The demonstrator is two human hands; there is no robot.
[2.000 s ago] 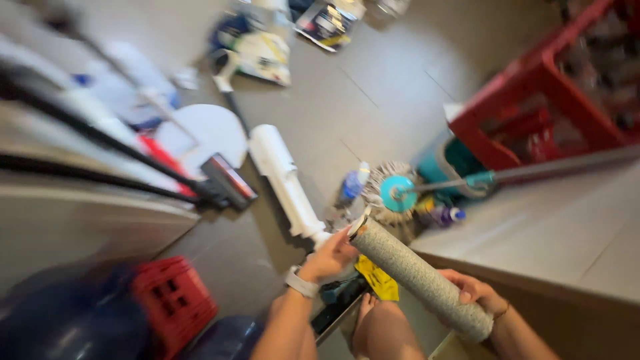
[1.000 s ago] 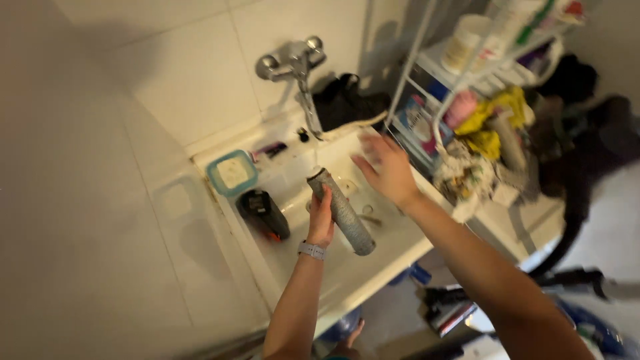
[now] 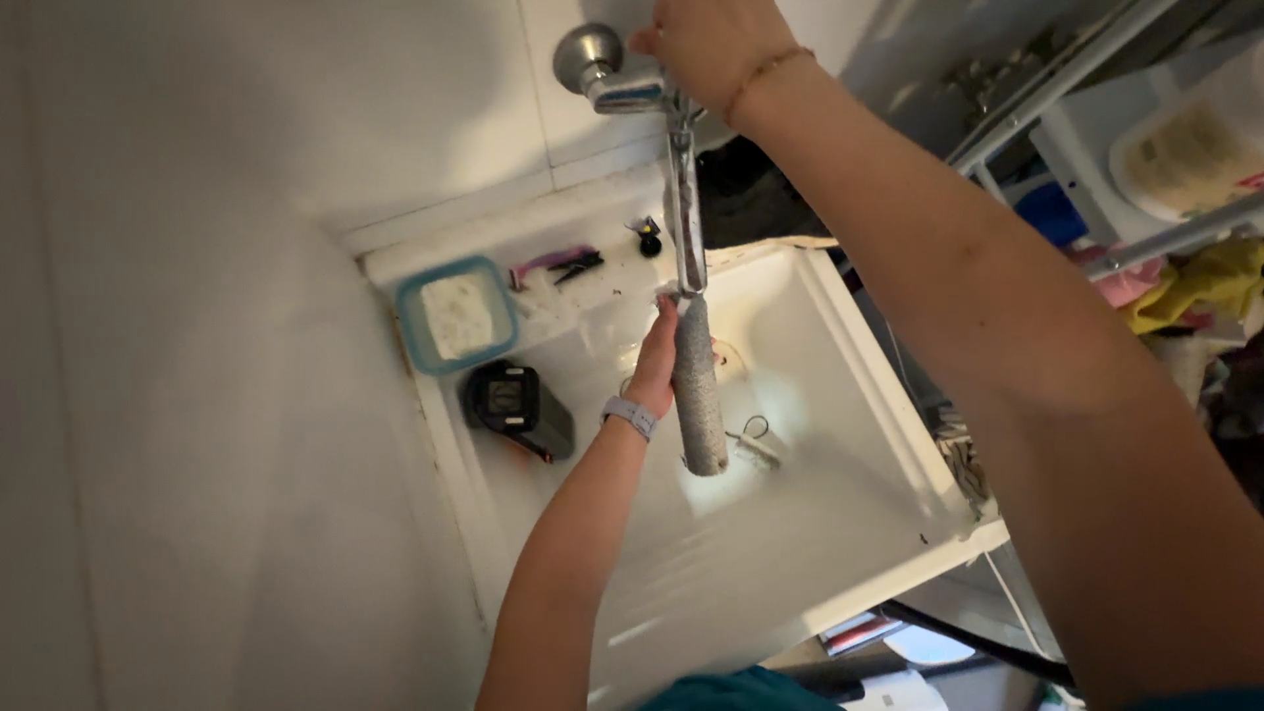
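Observation:
My left hand (image 3: 657, 360) holds a grey speckled cylindrical roller (image 3: 700, 395) by its upper part, just under the spout of a chrome wall faucet (image 3: 685, 197). The roller hangs nearly upright over the white sink basin (image 3: 790, 533). My right hand (image 3: 716, 44) is up at the faucet body, its fingers partly cut off by the top of the frame, so its grip cannot be told. A thin wire-like item with a pale part (image 3: 758, 449) lies in the basin, right of the roller's lower end.
A dark canister (image 3: 518, 410) stands in the basin's left side. On the sink ledge are a blue-rimmed container with a white block (image 3: 457, 314), a pink-handled item (image 3: 553, 264) and a small black item (image 3: 648, 239). A metal-framed shelf (image 3: 1076, 128) stands right, with yellow cloth (image 3: 1195, 286).
Two seconds ago both hands held the roller above a cluttered floor; the view has since swung to the sink. My right hand has risen to the faucet, and the roller is now under the spout.

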